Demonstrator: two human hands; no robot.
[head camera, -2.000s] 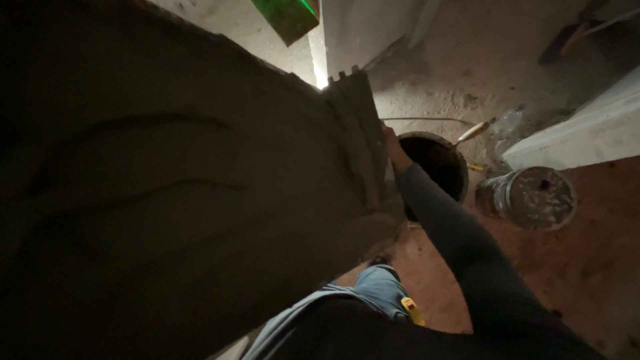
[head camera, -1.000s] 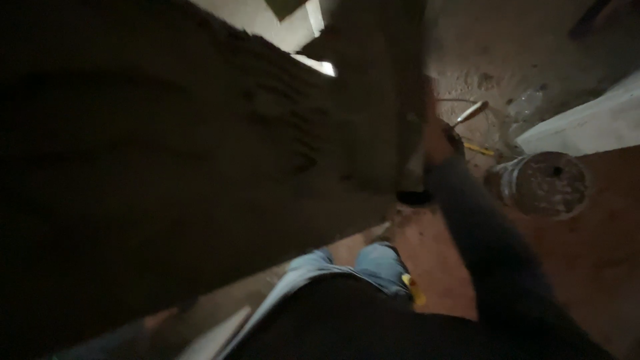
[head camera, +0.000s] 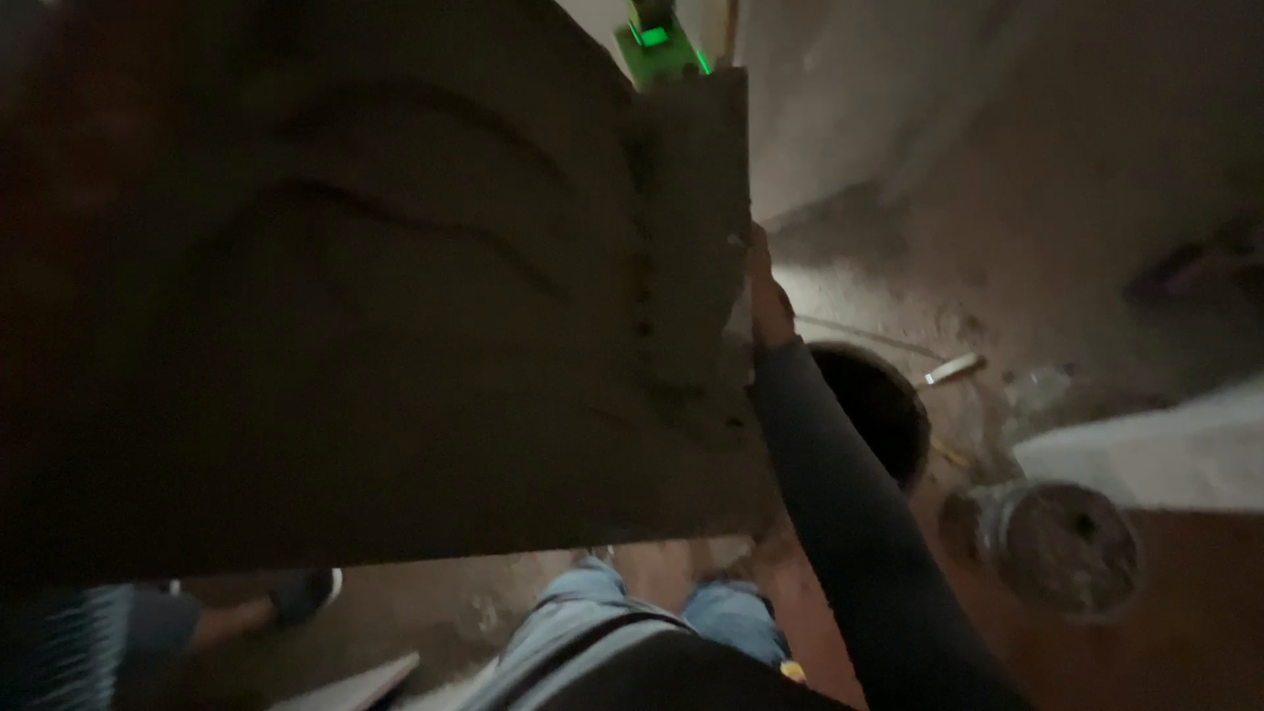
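Note:
My right hand (head camera: 770, 291) grips the far side of a wide notched trowel (head camera: 696, 237), whose blade lies flat against a dark, mortar-coated surface (head camera: 395, 395). Small notches run along the blade's left edge, and curved ridges mark the coating to the left. The hand's fingers are mostly hidden behind the blade. My left hand is out of view. Just right of my right forearm stands a dark open bucket (head camera: 874, 410), partly covered by the sleeve. A light tool handle (head camera: 953, 369) sticks out over its rim.
A lidded, stained bucket (head camera: 1066, 548) stands at the right, below a white panel or block (head camera: 1155, 444). A green-lit object (head camera: 657, 49) is at the top. Another person's shoe (head camera: 306, 595) and lower leg show at bottom left, near a pale board (head camera: 355, 686).
The notched trowel stays in my right hand and has shifted along the coated surface. The other person's shoe and leg now show clearly at bottom left. The view has shifted.

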